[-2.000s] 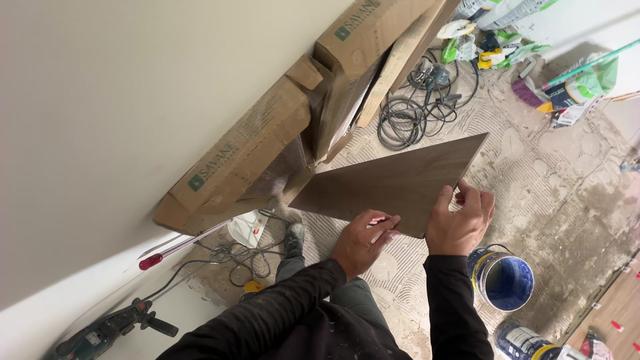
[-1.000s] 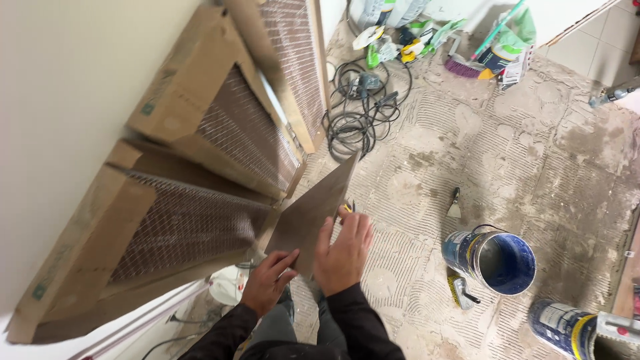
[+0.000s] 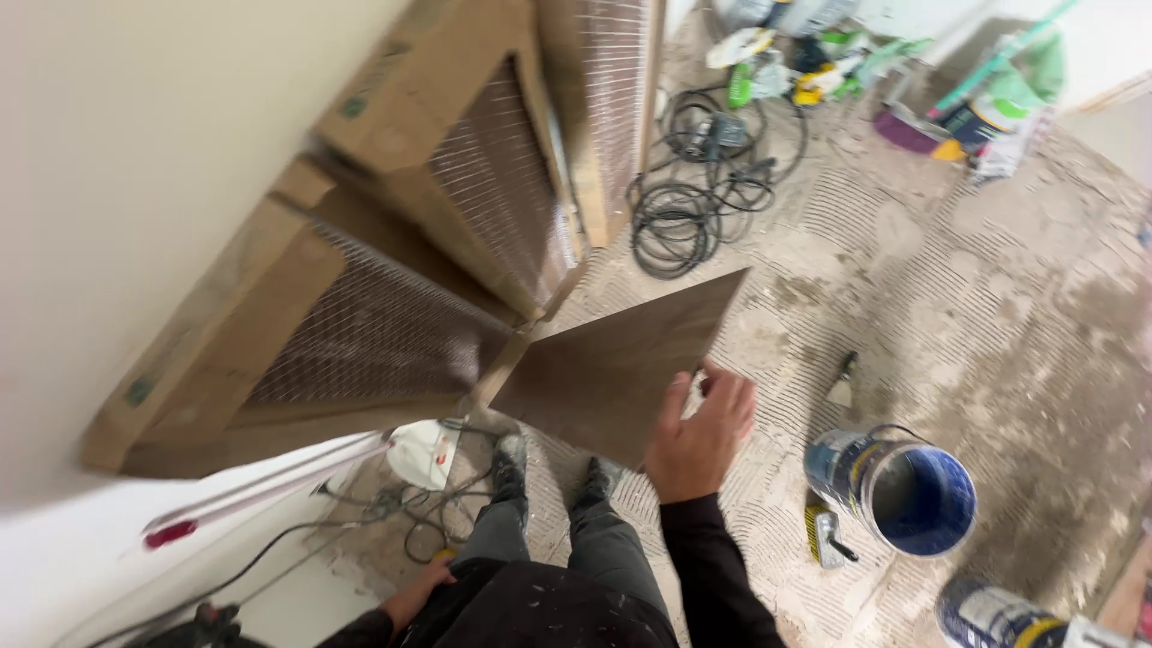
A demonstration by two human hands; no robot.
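My right hand (image 3: 702,432) grips the edge of a brown wood-look tile plank (image 3: 621,369), which stands tilted in front of my legs, its far corner pointing to the upper right. My left hand (image 3: 430,580) is low beside my left hip, off the plank. A small yellow thing (image 3: 445,555) shows at its fingers; what it is and whether I hold it cannot be told. Left of the plank, opened cardboard boxes (image 3: 207,333) of tiles with a mesh-like face lean against the wall.
On the ridged floor lie a coiled black cable (image 3: 675,225), a putty knife (image 3: 843,382) and a notched trowel (image 3: 826,537). A blue bucket (image 3: 922,504) stands at the right, another bucket (image 3: 994,616) below it. Bags and a broom (image 3: 918,130) are at the back. A power cord (image 3: 270,549) runs at lower left.
My left hand has let go of the plank and moved down to my left side. My right hand still holds the plank's edge.
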